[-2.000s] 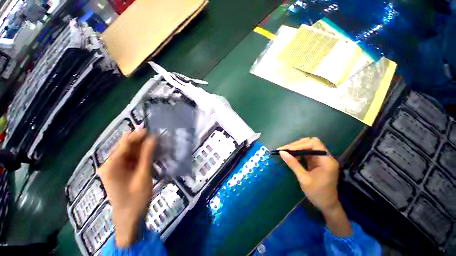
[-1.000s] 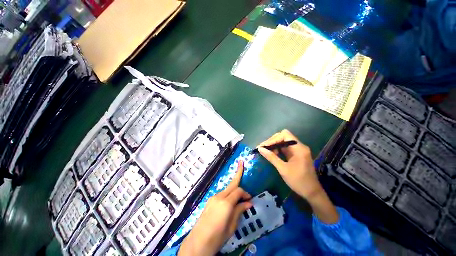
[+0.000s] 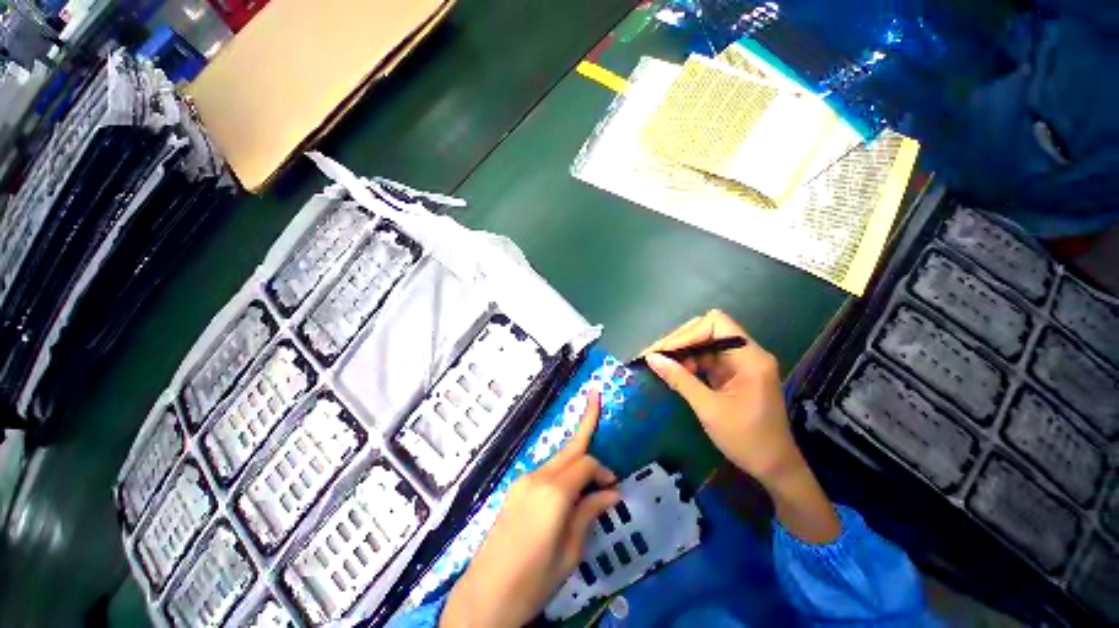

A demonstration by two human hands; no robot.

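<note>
My right hand [image 3: 733, 390] holds dark tweezers [image 3: 702, 351], their tip at the upper end of the blue release liner sheet [image 3: 546, 444] with its rows of pale marks. My left hand [image 3: 536, 521] rests its index fingertip on the liner just left of the tweezer tip. A grey phone housing [image 3: 632, 540] with dark slots lies below and right of my left hand, partly hidden by its curled fingers; whether those fingers hold it I cannot tell. The blister tray [image 3: 322, 383] to the left holds several housings, with one pocket showing only whitish liner.
A second blister tray [image 3: 969, 380] with grey housings lies at right. Yellow and cream sheets [image 3: 736, 135] lie beyond, near crumpled blue film [image 3: 847, 61]. A cardboard sheet [image 3: 313, 80] and a tray stack [image 3: 104, 221] are at upper left. A person's blue sleeve [image 3: 1043, 111] shows at upper right.
My left hand has brought a housing from above the tray down to the near edge and put its index finger on the liner. The tweezers remain at the liner's upper end.
</note>
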